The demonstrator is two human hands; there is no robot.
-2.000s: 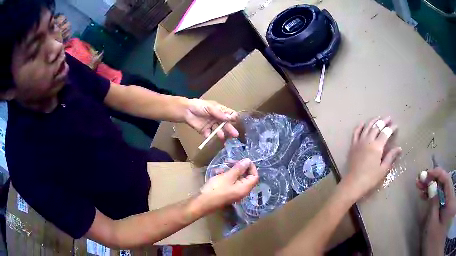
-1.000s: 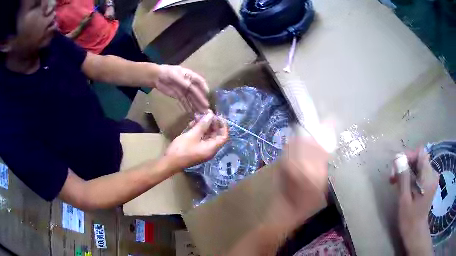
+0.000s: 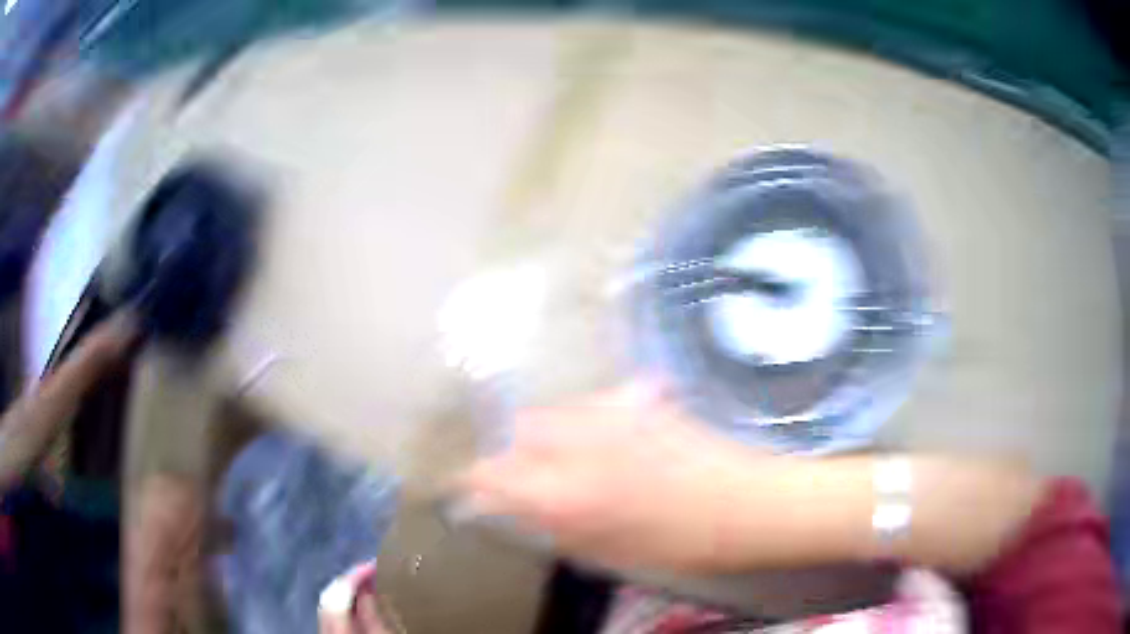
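The frame is strongly blurred. A round fan grille [image 3: 793, 297] with a white centre disc lies on the cardboard-covered bench [image 3: 372, 186], right of the middle. My right hand [image 3: 582, 464] reaches leftwards just below the grille, at the bench's near edge; a pale band is on the wrist. Blur hides whether its fingers hold anything. What seems to be part of my left hand [image 3: 353, 601] shows at the bottom edge, with a pale patch on it. Most of that hand is out of the picture, so its grip cannot be told.
The black round unit [image 3: 192, 254] is at the bench's left end. The open carton [image 3: 174, 421] with clear bagged grilles [image 3: 297, 520] is at lower left. A coworker's forearm [image 3: 167, 545] is beside it, and another arm [image 3: 68, 384] reaches towards the black unit.
The view has swung right, bringing the bench grille near the middle and the carton to lower left. My right hand has moved from beside the grille to the bench's near edge.
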